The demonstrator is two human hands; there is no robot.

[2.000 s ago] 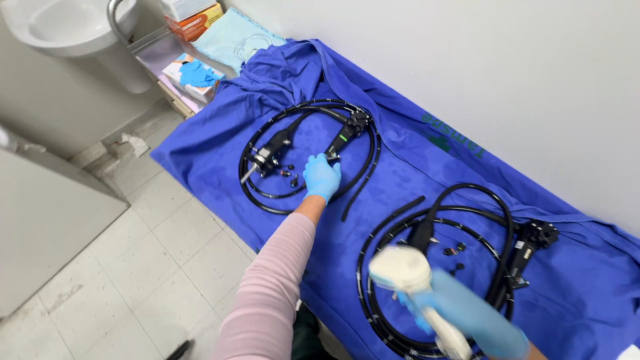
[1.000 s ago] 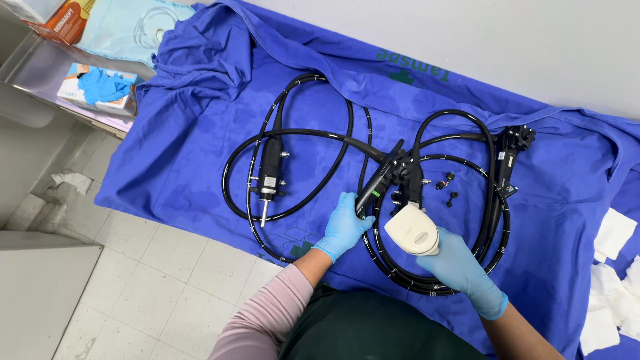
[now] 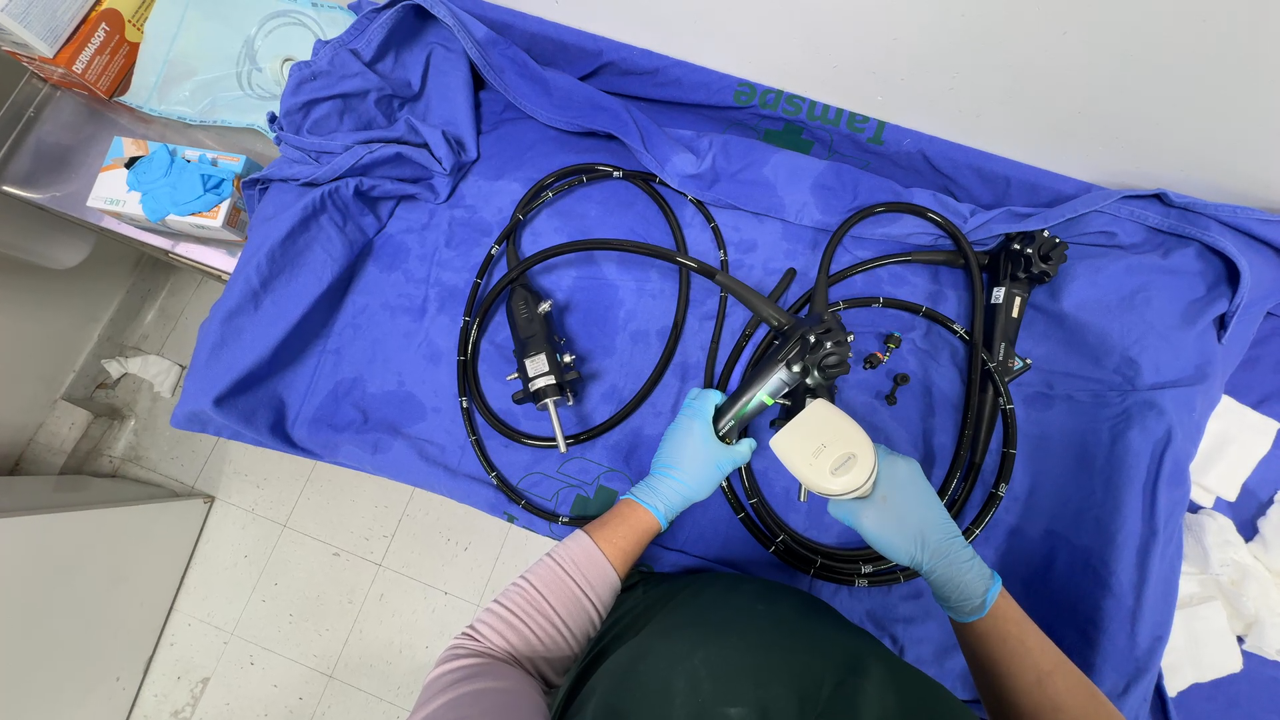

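Note:
In a blue glove, my left hand (image 3: 695, 458) grips the lower end of an endoscope's black control handle (image 3: 775, 375), which is tilted up to the right. My right hand (image 3: 915, 525), also gloved, holds a cream handheld barcode scanner (image 3: 822, 447) by its grip, its head close to the handle. The endoscope's black connector (image 3: 538, 345) lies at the left inside its looped tube. A second endoscope lies coiled at the right, its control handle (image 3: 1005, 320) at the upper right. Small black valves (image 3: 895, 388) lie between the two handles. The scanner partly hides the second endoscope's connector.
A blue cloth (image 3: 350, 330) covers the table. At the upper left are a glove box (image 3: 175, 190) with a blue glove on top, an orange box (image 3: 95, 55) and a clear pouch (image 3: 225, 60). White gauze (image 3: 1205, 570) lies at the right. A wall runs along the back.
My left hand first held the handle over the left coil; that handle has moved right, beside the second endoscope. The scanner has come close to it. The view has shifted.

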